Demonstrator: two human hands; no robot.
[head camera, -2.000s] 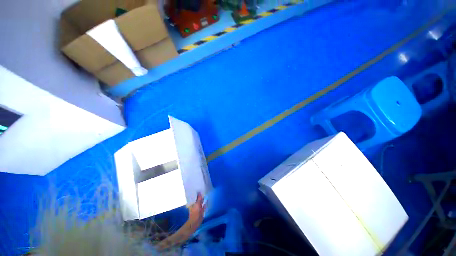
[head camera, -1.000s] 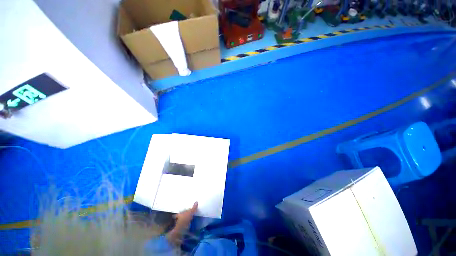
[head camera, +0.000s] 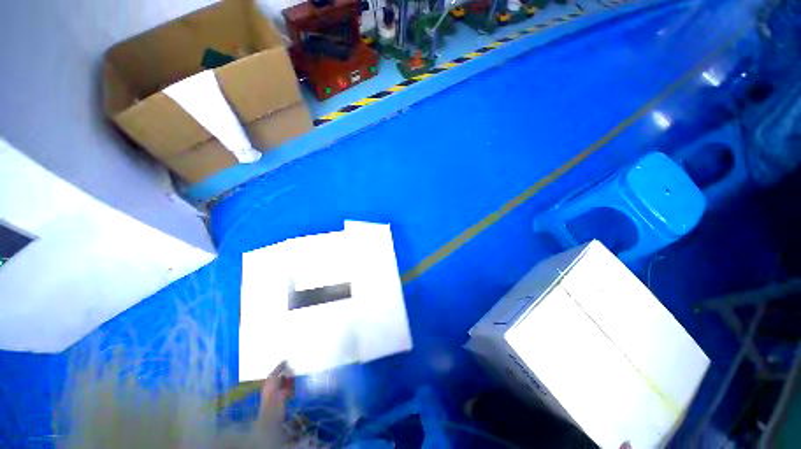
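An open-topped white carton (head camera: 369, 324) stands on the blue floor at centre left. Its flaps lie folded inward around a dark rectangular gap. My left hand (head camera: 277, 390) is at its near edge, fingertips touching the near flap; the hand is blurred and its grip is unclear. A larger closed white carton (head camera: 606, 342) with a yellowish tape strip stands at the lower right. A fingertip, apparently of my right hand (head camera: 625, 445), shows at its bottom edge; the rest is cut off by the picture's edge.
A blue stool (head camera: 663, 197) stands behind the closed carton. An open brown cardboard box (head camera: 272, 105) is at the upper left, beside a red-brown device (head camera: 338, 53). A white pillar (head camera: 97, 254) stands at the left. Metal legs (head camera: 746, 342) are at the right. Pale hair blurs the lower left.
The open carton's raised right flap has come down over the opening. My left hand has moved left along the near edge. A fingertip has appeared at the closed carton. The view has shifted.
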